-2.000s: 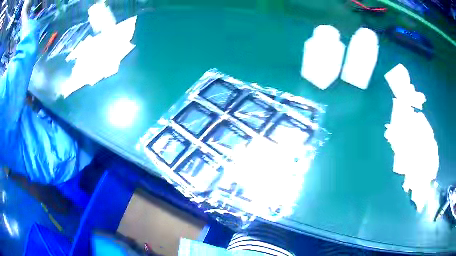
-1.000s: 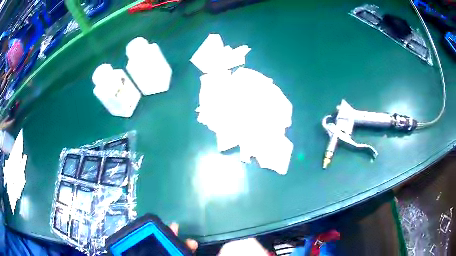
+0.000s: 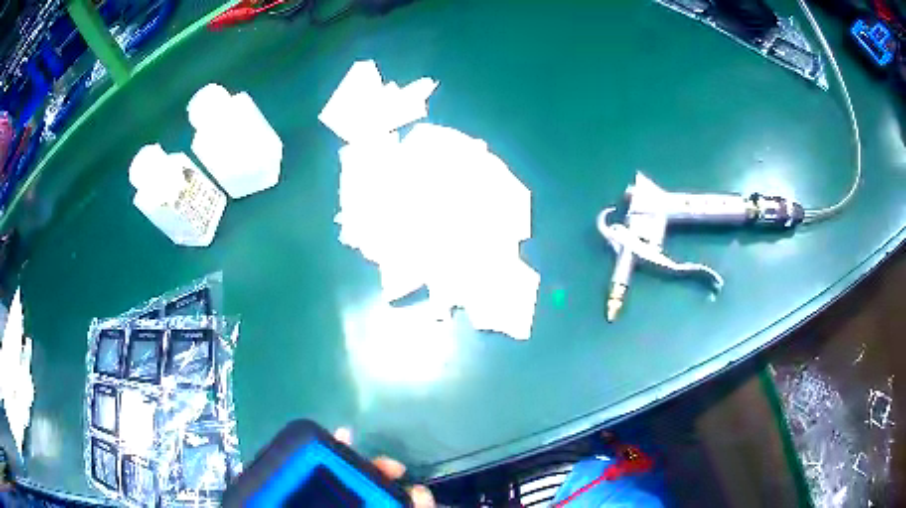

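Note:
A handheld tester with a black body and bright blue face is cut off by the bottom edge, left of centre. Fingertips of my left hand show along its right side; the rest of the hand is hidden or out of frame. My right hand is not in view. A clear pack of black-framed lens panels lies on the green bench at the left. Overexposed white wipes lie in a loose pile at the centre. A silver air blow gun lies at the right, brass nozzle towards me.
Two white bottles stand far left. A clear strip pack and the gun's thin hose are at the far right. A red clip hangs below the bench's near edge. Clear scraps lie lower right. A pale green rail borders the bench.
The view has turned from the lens pack towards the blow gun. The tester and my left fingertips have come into view at the bottom. A pale hand-like shape there one second ago is gone.

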